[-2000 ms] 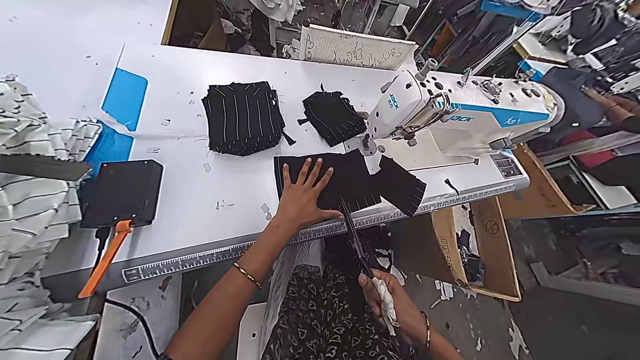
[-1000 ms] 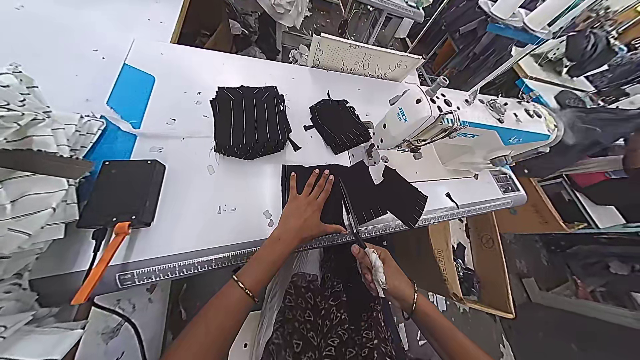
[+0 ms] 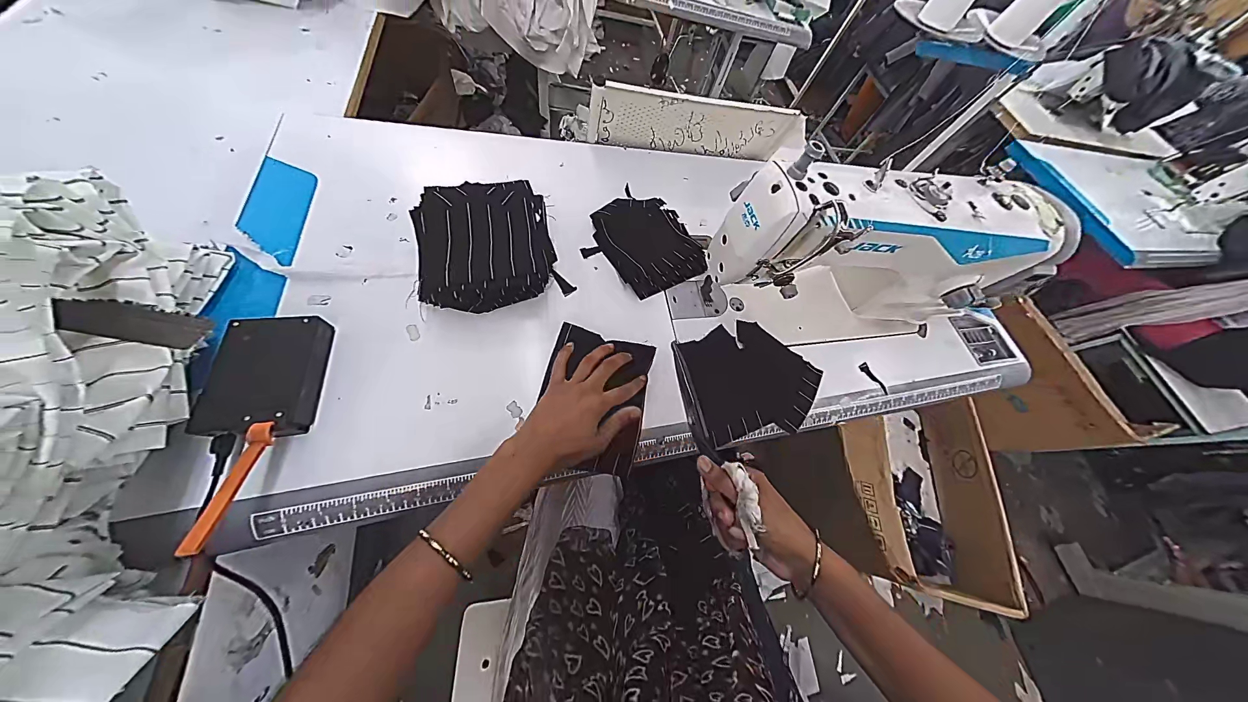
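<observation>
My left hand (image 3: 583, 405) lies spread on a black fabric strip (image 3: 624, 356) at the table's front edge, pressing it down. Cloth-wrapped scissor handles are in my right hand (image 3: 746, 507); the scissors' dark blades (image 3: 690, 395) point away from me, between the strip and a separate black fabric piece (image 3: 756, 385) with white edge marks. Beyond my hands are a larger stack of black striped fabric pieces (image 3: 483, 244) and a smaller stack (image 3: 648, 244) beside the sewing machine's needle area.
A white and blue sewing machine (image 3: 887, 234) occupies the table's right part. To the left are a black box (image 3: 263, 375) with an orange strap (image 3: 229, 487) and piled white striped fabric (image 3: 88, 390). An open cardboard box (image 3: 985, 526) holding scraps stands below the right edge.
The black fabric by my hands, continuous earlier, is now in two parts with a gap between them. My left hand remains on the left part and the scissors remain in my right.
</observation>
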